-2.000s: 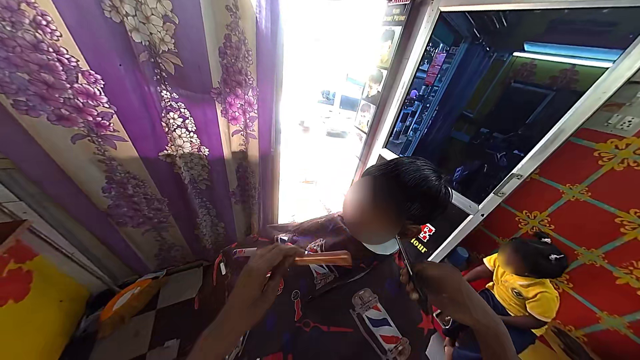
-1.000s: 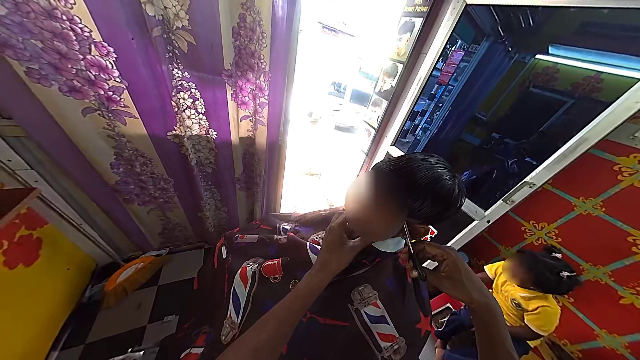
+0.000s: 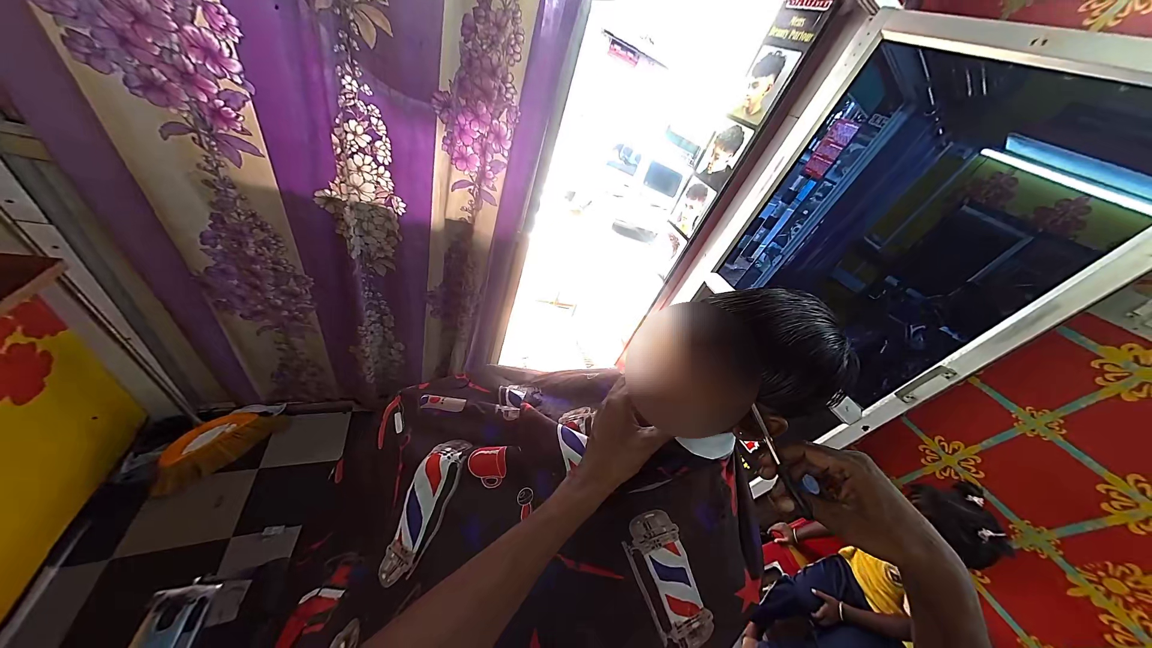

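A person with dark hair (image 3: 792,346) sits under a black barber cape (image 3: 558,567) printed with striped barber poles. My left hand (image 3: 621,436) is at the person's chin and jaw; no tool shows in it. At the side of the head, my right hand (image 3: 832,481) grips scissors (image 3: 781,457), their blades pointing up beside the ear. Whether the blades are parted cannot be told. A pale band (image 3: 706,445) shows at the person's neck, above the cape. The comb seen earlier is out of sight.
Close by on the right, another person in a yellow shirt (image 3: 873,580) sits low. A white-framed glass door (image 3: 945,243) stands behind the head. At left are a floral curtain (image 3: 360,180) and a broom head (image 3: 211,445) on the checkered floor (image 3: 193,508).
My left hand held an orange comb two seconds ago; the comb has gone from view and that hand has moved to the chin. The scissors in my right hand now stand beside the ear.
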